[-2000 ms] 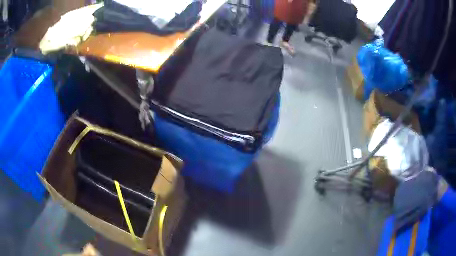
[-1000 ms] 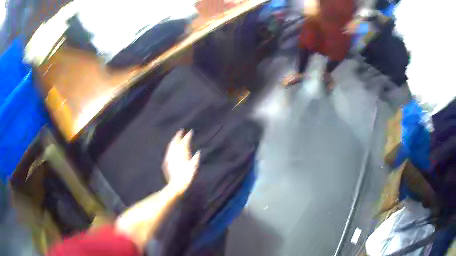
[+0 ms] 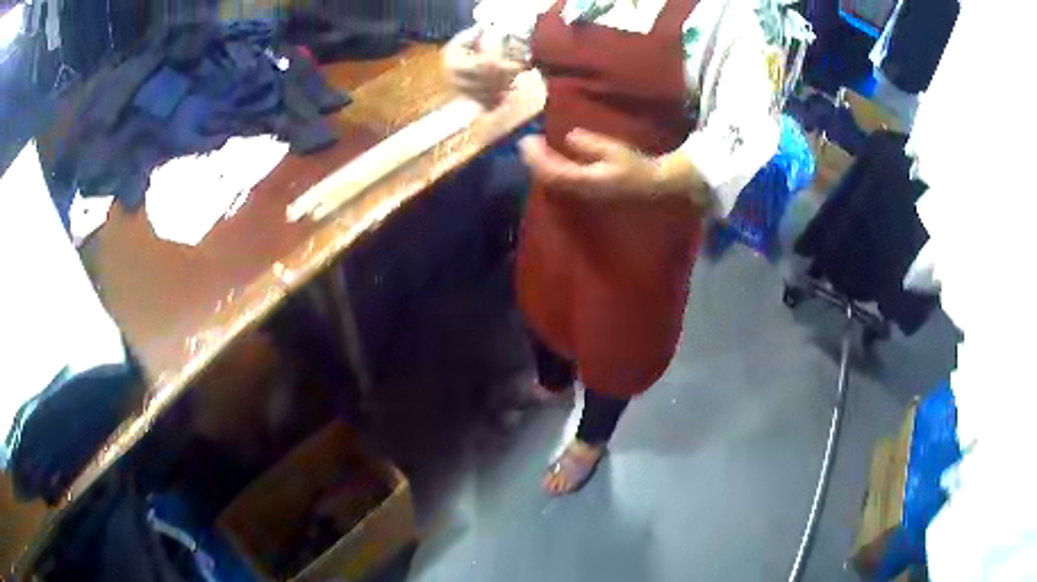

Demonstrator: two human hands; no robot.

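Note:
Neither of my hands is in view. A long brown table (image 3: 148,279) with a worn pale edge runs from lower left to upper middle. Dark garments (image 3: 182,97) lie heaped on its far left part. White pieces (image 3: 210,188) and a long pale strip (image 3: 387,165) lie nearer its edge. A dark cloth bundle (image 3: 74,426) sits at the lower left. A large navy piece with a pale line shows blurrily at the bottom left.
A person in a rust-red apron (image 3: 603,250) stands at the table with both hands raised. An open carton (image 3: 387,517) stands below the table. A blue bag (image 3: 768,188), dark cloth (image 3: 870,216) over a wheeled metal base, and another carton (image 3: 887,489) are at right.
The view has swung up and along the table. The person in the apron is now much nearer. The hand over the dark garment stack, and that stack, have left the view.

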